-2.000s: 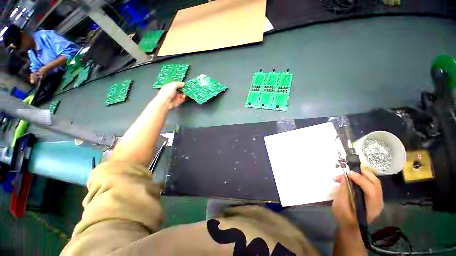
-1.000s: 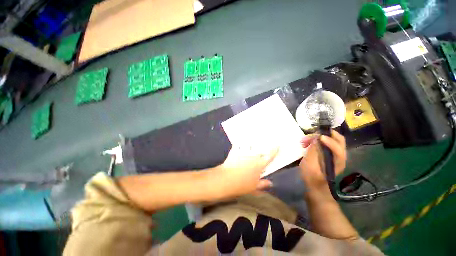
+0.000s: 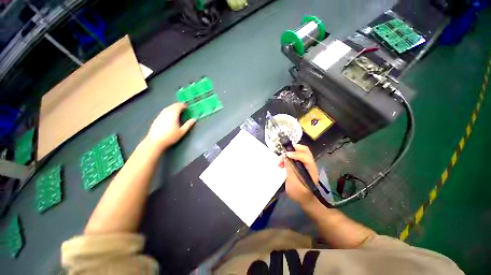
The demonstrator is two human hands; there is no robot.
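Observation:
My left hand is at the lower left edge of a green printed circuit board on the conveyor belt, fingers on its edge. The board has a dark row across its middle and small dark pieces along its far edge. My right hand holds the black soldering iron, its tip end over the white cup of silvery bits. The white backing board lies on the black mat, left of my right hand, with nothing on it.
More green boards lie on the belt at left. A brown cardboard sheet is beyond them. The dark solder feeder with a green-rimmed spool stands at right, a yellow block near it. A cable loops to the iron.
The view has turned right. My left hand has moved from the white backing board to the circuit board on the belt. My right hand still holds the iron at the cup.

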